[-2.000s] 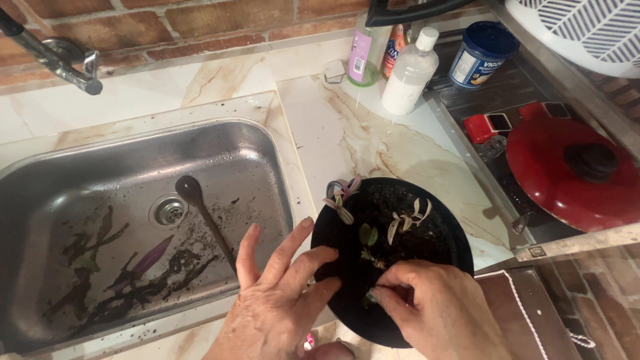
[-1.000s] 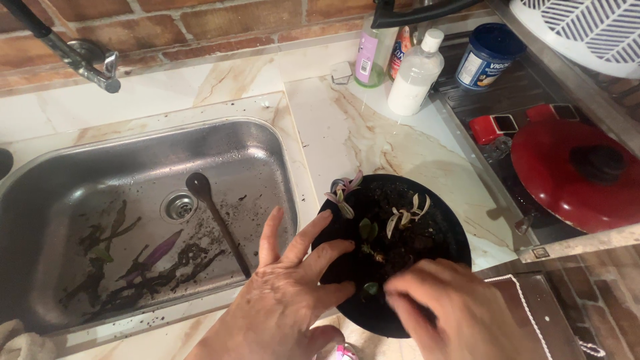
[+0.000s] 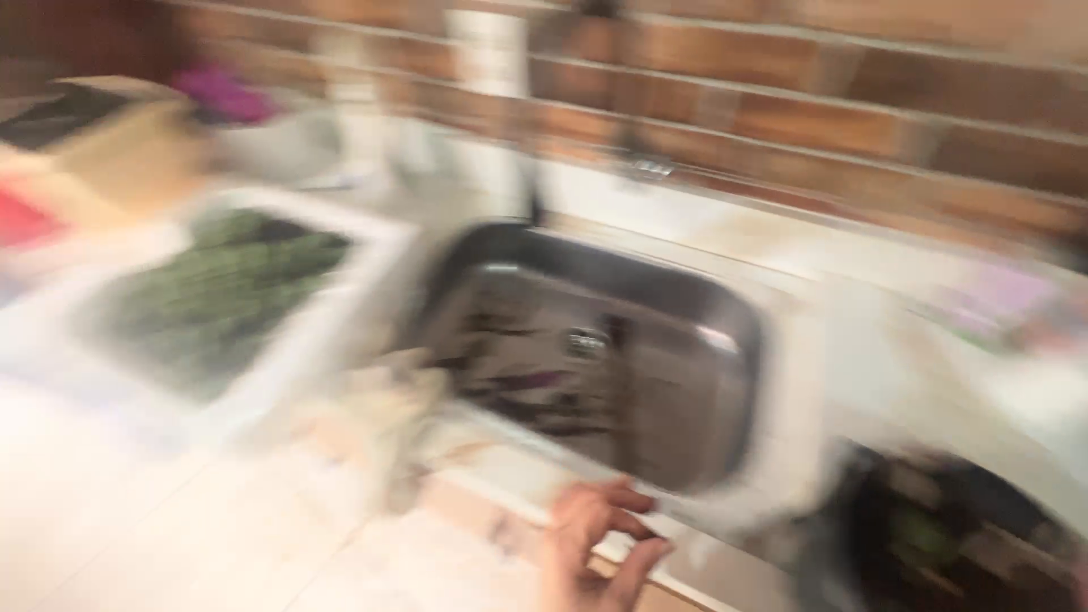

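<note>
My left hand (image 3: 608, 540), blurred, is over the front edge of the sink with its fingers apart and curled; nothing shows between them. My right hand is hardly in the picture; at most a sliver shows at the right edge, beside the pot. The black plant pot (image 3: 943, 544), with soil and small cuttings, stands at the lower right, apart from my left hand. In the steel sink (image 3: 688, 408) lie a long dark spoon (image 3: 622, 382) and scattered dark plant debris with a purple leaf (image 3: 535, 380).
Left of the sink is a white tray (image 3: 374, 238) with green leafy stuff (image 3: 246, 280). A pale cloth (image 3: 387, 416) hangs at the sink's front left corner. A cardboard box (image 3: 127, 153) stands far left, blurred bottles (image 3: 1003, 293) at the right, and a brick wall (image 3: 816, 119) behind.
The view has swung far to the left. My left hand has left the pot and is now by the sink's front edge. My right hand has gone almost wholly out of view.
</note>
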